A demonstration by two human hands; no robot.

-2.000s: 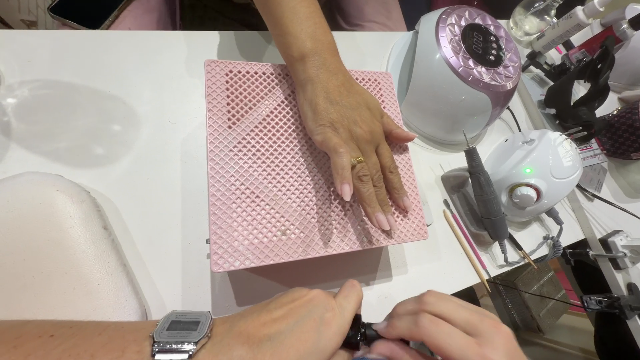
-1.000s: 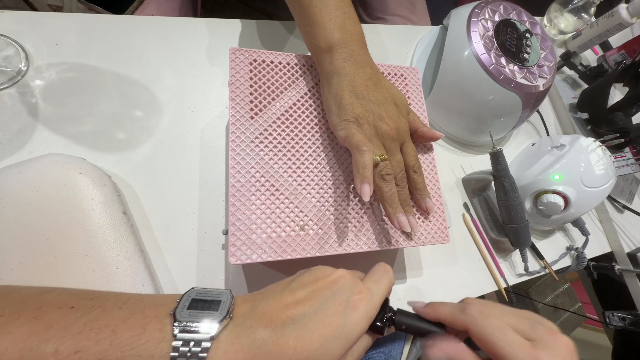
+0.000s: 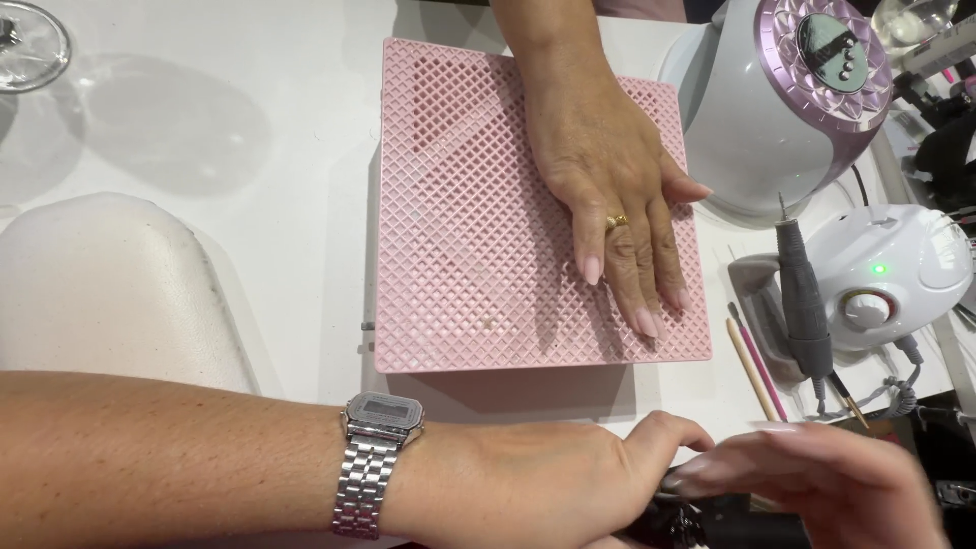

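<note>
My left hand, with a silver digital watch on its wrist, is closed around a small black bottle at the bottom, partly hidden by the fingers. Beside it my right hand has its fingertips at the bottle's dark top; the hand is blurred, and its exact hold cannot be made out. Another person's hand, wearing a gold ring, lies palm down on a pink lattice-topped nail dust collector, just beyond my hands.
A white padded armrest stands at left, a glass behind it. To the right are a nail lamp, a white nail drill unit, its grey handpiece in a cradle, and thin sticks lying on the table.
My right hand has turned and its fingers have come up to the bottle's top; the black cap seen in its fingers a second ago is now hardly visible. The other person's hand remains in place.
</note>
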